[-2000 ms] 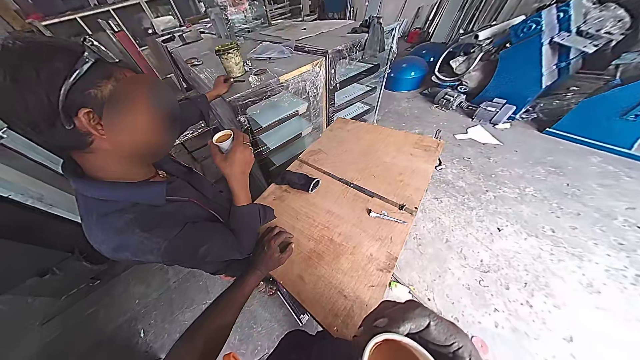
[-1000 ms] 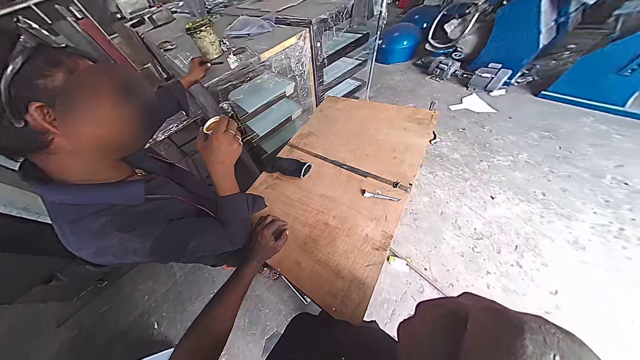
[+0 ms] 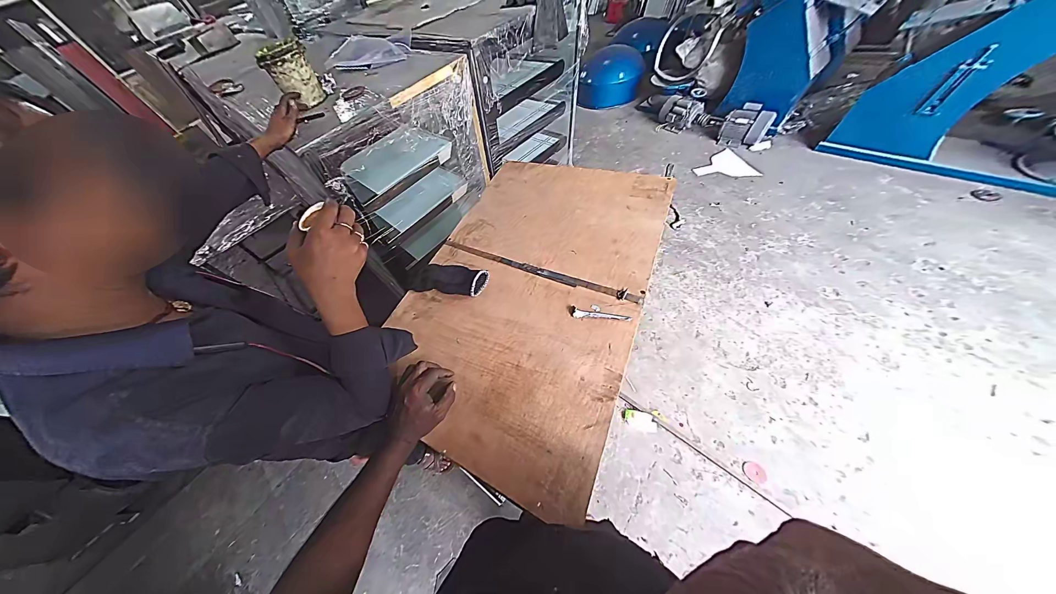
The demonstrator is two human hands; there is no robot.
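My left hand [image 3: 425, 400] rests at the left edge of a plywood board [image 3: 528, 371], its fingers curled; the dark gap by the thumb does not show whether it holds anything. My right hand is out of view; a brown sleeve or arm [image 3: 792, 561] shows at the bottom right. On the board lie a dark fabric-like tube with a pale rim [image 3: 454, 280], a dark flat metal strip [image 3: 544, 272] across its width and a small silvery tool [image 3: 601, 313]. At left, a person holds a cup [image 3: 311, 216] in one hand [image 3: 330, 256].
The person's other hand [image 3: 285, 122] is by a stained bucket [image 3: 290, 73] on a plastic-wrapped cabinet [image 3: 421, 70]. Blue machine frames [image 3: 891, 124], a motor [image 3: 745, 125] and a blue dome [image 3: 610, 76] stand behind. A thin rod [image 3: 709, 458] lies on the floor at right.
My right hand, seen with a cup at the bottom two seconds ago, has left the view. The person's cup is tilted more and nearer their face. My left hand stays on the board's edge.
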